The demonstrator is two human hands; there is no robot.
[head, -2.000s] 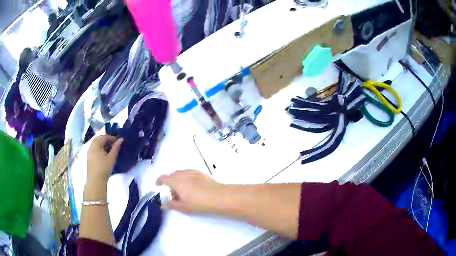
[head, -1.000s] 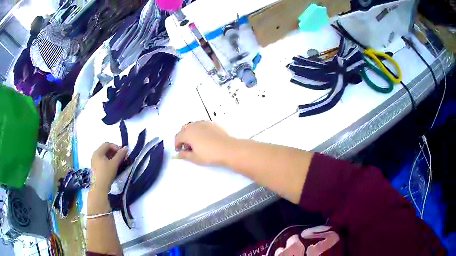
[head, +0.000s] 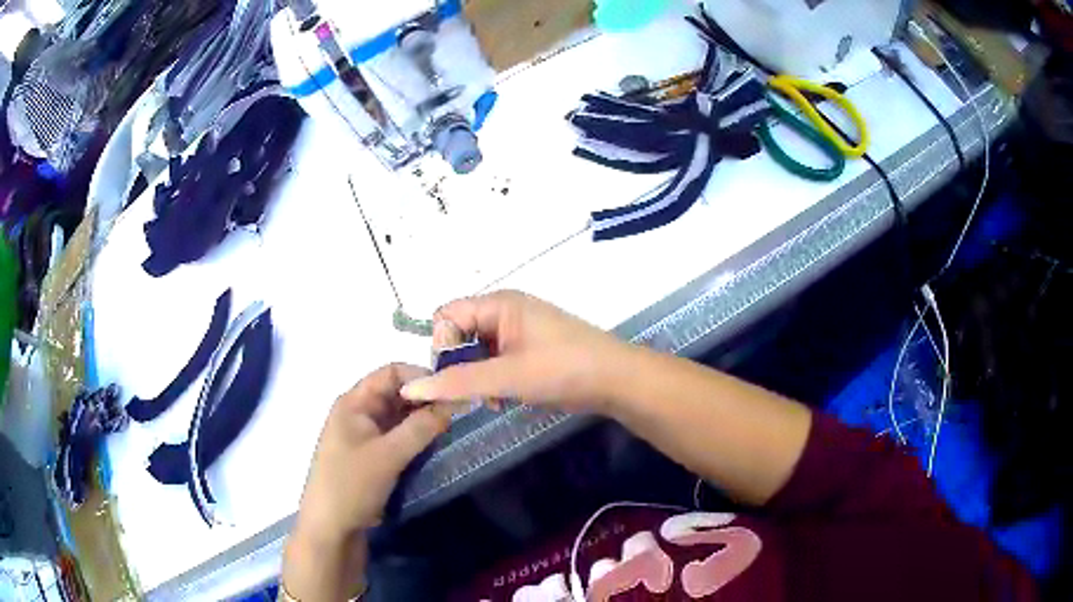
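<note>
My left hand (head: 371, 441) and my right hand (head: 518, 359) meet near the table's front edge. Between their fingers is a small dark piece (head: 460, 354) with a pale edge; most of it is hidden by the fingers. Curved dark pieces (head: 241, 394) and a striped band (head: 202, 461) lie on the table to the left, with a dark strip (head: 188, 367) beside them. A pile of dark curved pieces (head: 224, 182) lies behind them. The sewing machine's needle area (head: 412, 147) is beyond my hands.
A bundle of striped bands (head: 677, 141) lies right of the machine, beside scissors (head: 812, 124) with yellow and green handles. A mint-green piece (head: 630, 12) and cardboard (head: 530, 29) are at the top. Black cords and white threads are at right. Garment pieces crowd the upper left.
My left hand has left the pieces at left and come to my right hand at the front edge. A small dark piece now shows between the fingers. The view has shifted.
</note>
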